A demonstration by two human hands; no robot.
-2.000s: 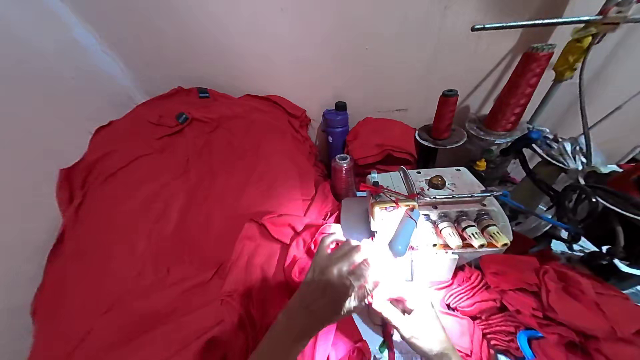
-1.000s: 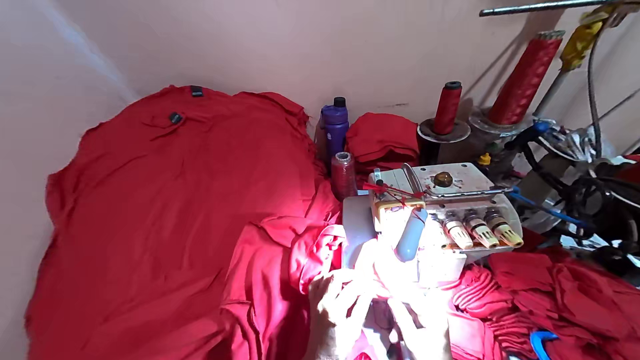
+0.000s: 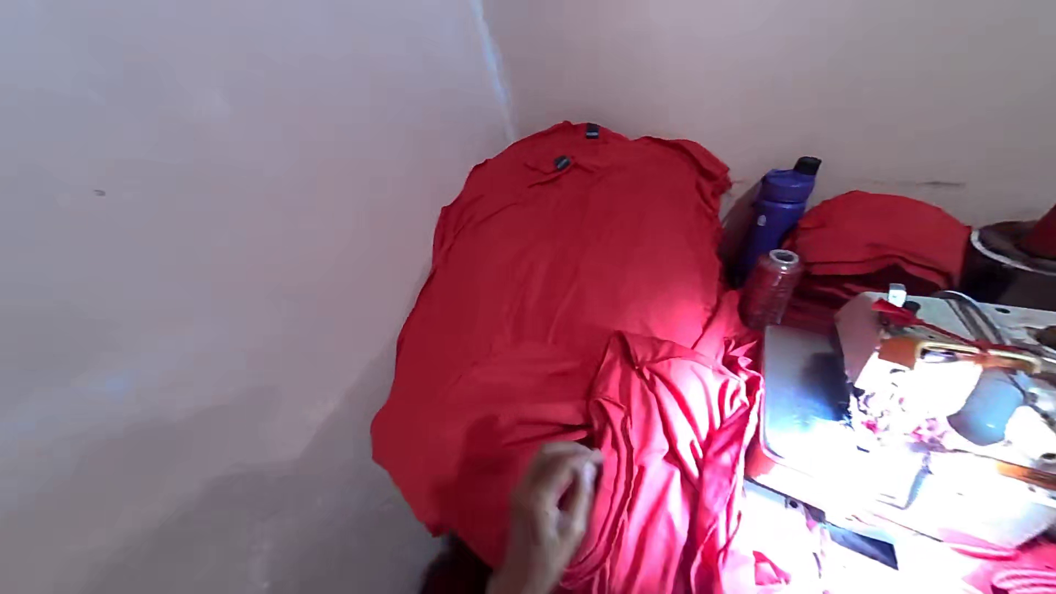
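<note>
My left hand (image 3: 554, 507) is at the bottom centre, its fingers curled at the edge of a bunched red garment (image 3: 668, 437); blur hides whether it pinches the cloth. Under and beyond it lies a broad pile of red knit garments (image 3: 569, 264) with small dark labels near the top. Right of the bunched garment stands an overlock sewing machine (image 3: 932, 421), its needle area washed out by bright lamp light. My right hand is out of view.
A purple bottle (image 3: 775, 214) and a cone of dark red thread (image 3: 770, 289) stand behind the machine's left side. Folded red cloth (image 3: 883, 235) lies by the wall. A wall (image 3: 206, 289) borders the pile on the left.
The view has swung left. Both hands were together at the machine's needle area; now my left hand is away from it, over the red garments, and my right hand has left the view.
</note>
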